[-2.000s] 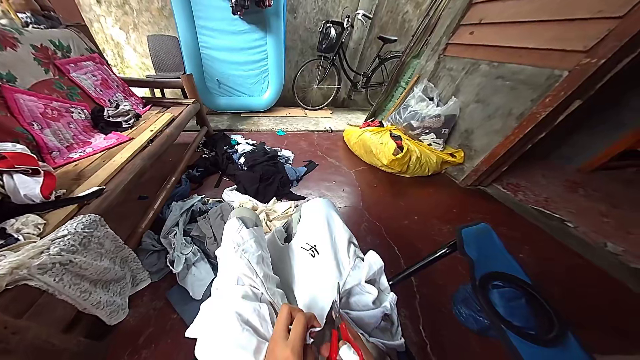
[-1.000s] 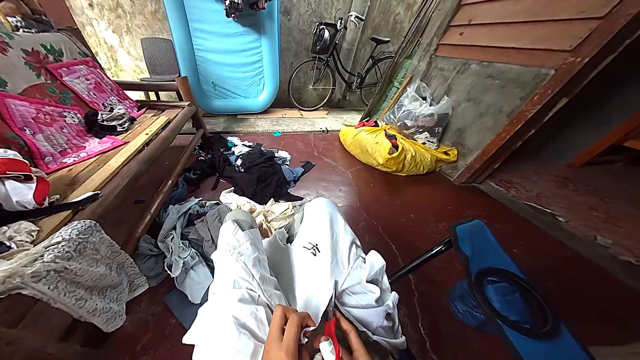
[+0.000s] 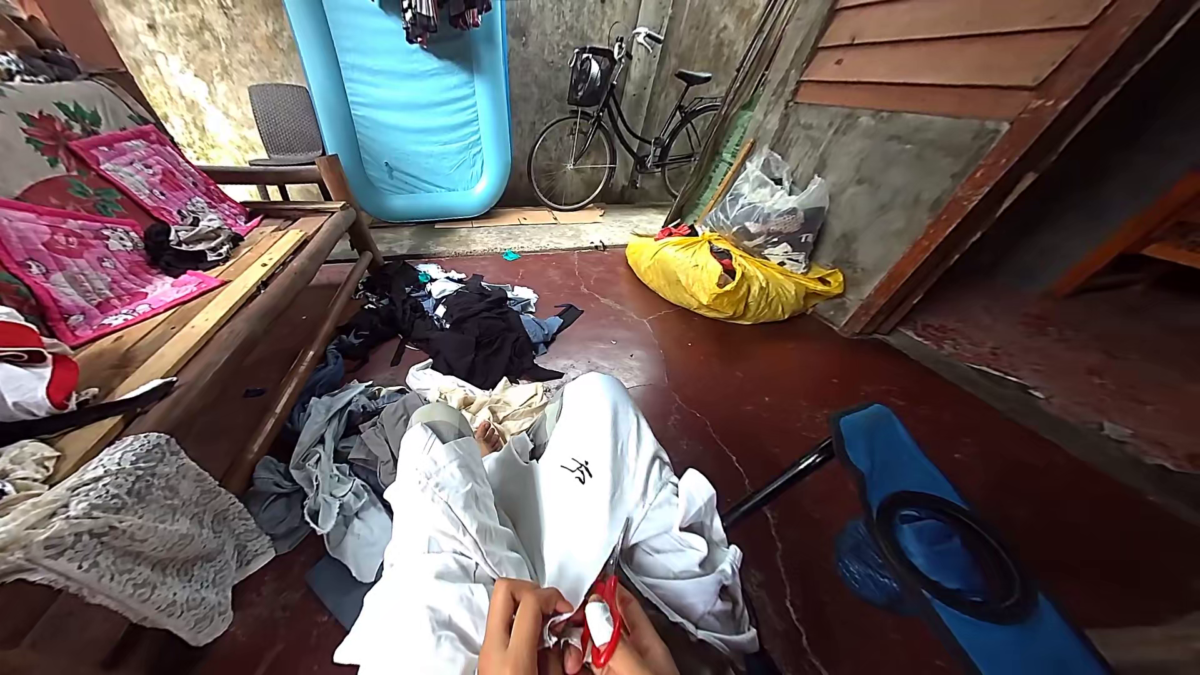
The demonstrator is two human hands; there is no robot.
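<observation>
White cloth [image 3: 581, 478] with a small black mark lies across my lap and knees. My left hand [image 3: 521, 623] pinches an edge of this cloth, close to the bottom of the view. Beside it on the right, my right hand [image 3: 642, 642] holds scissors with red handles [image 3: 603, 623], their blades pointing up and away over the cloth. Something white shows within the handle loops. The fingertips of both hands are close together and partly hidden by the cloth and the handles.
Piles of dark clothes [image 3: 478, 328] and grey clothes [image 3: 347, 469] lie on the red floor. A wooden bench [image 3: 281, 309] with lace cloth [image 3: 150, 534] stands left. Ahead are a yellow sack [image 3: 722, 286] and a bicycle [image 3: 637, 131]. A blue folding item [image 3: 900, 459] is at right.
My right hand, barely visible two seconds ago, has come further into view with the scissors. My left hand stays at the white cloth, now close beside it.
</observation>
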